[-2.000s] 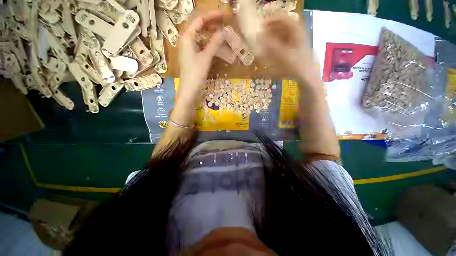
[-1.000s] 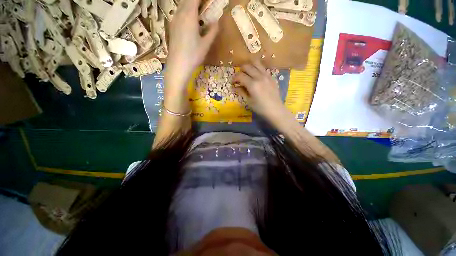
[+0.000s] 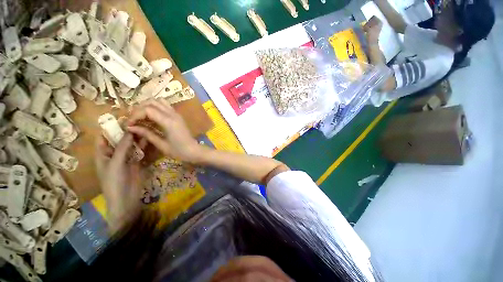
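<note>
A beige housing (image 3: 112, 128) is between my two hands over the brown board (image 3: 88, 118). My left hand (image 3: 118, 171) is blurred and holds the housing from below. My right hand (image 3: 160, 128) has its fingertips at the housing's side; whether they pinch a small part is too small to tell. A loose pile of small round inserts (image 3: 174, 179) lies on the yellow and grey printed sheet (image 3: 182, 199) close to my body, partly behind my hands. A big heap of beige housings (image 3: 41, 115) fills the left side.
A clear bag of small parts (image 3: 292, 80) lies on a white printed sheet (image 3: 212, 77). Set-aside housings (image 3: 225, 27) stand in a row on the green surface (image 3: 168, 36). Another person (image 3: 427, 55) sits at upper right, near a cardboard box (image 3: 427, 135).
The head view has swung to the right, bringing the other person and box into view. My right hand has left the disc pile and joined my left hand at a housing.
</note>
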